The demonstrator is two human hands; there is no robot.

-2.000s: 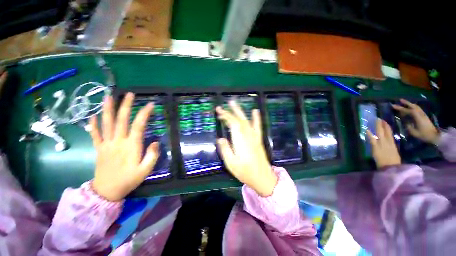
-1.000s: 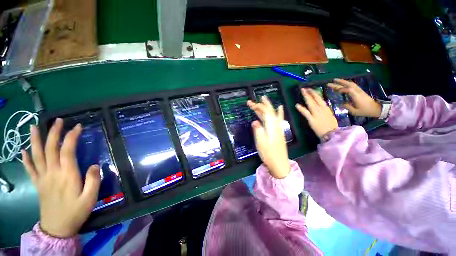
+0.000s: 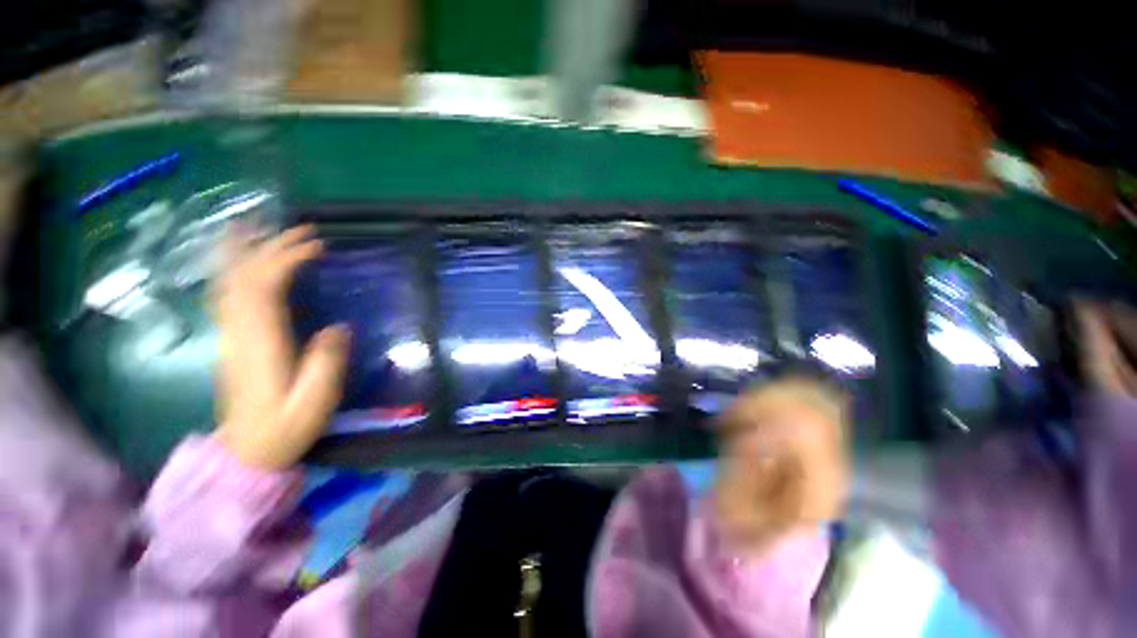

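Note:
The frame is blurred. A black phone tray (image 3: 539,334) lies on the green bench and holds several smartphones side by side. Their screens are dark blue with white glare, and a smartphone (image 3: 496,337) left of the middle shows a red patch at its bottom edge. My left hand (image 3: 271,355) is at the tray's left end, thumb and fingers apart, over or beside the leftmost phone. My right hand (image 3: 783,455) is at the tray's front edge near the right end, its fingers drawn in and too blurred to tell their shape or whether they hold anything.
A second tray with phones (image 3: 979,343) is at the right, with another person's hand (image 3: 1103,349) beside it. White earphones (image 3: 119,289) and a blue pen (image 3: 129,182) lie at the left. Another blue pen (image 3: 888,206) and an orange-brown board (image 3: 848,119) are at the back right.
The view has swung back left and blurred. My right hand has moved from over the rightmost phones to the tray's front edge. The green text seen on the right-hand screens no longer shows.

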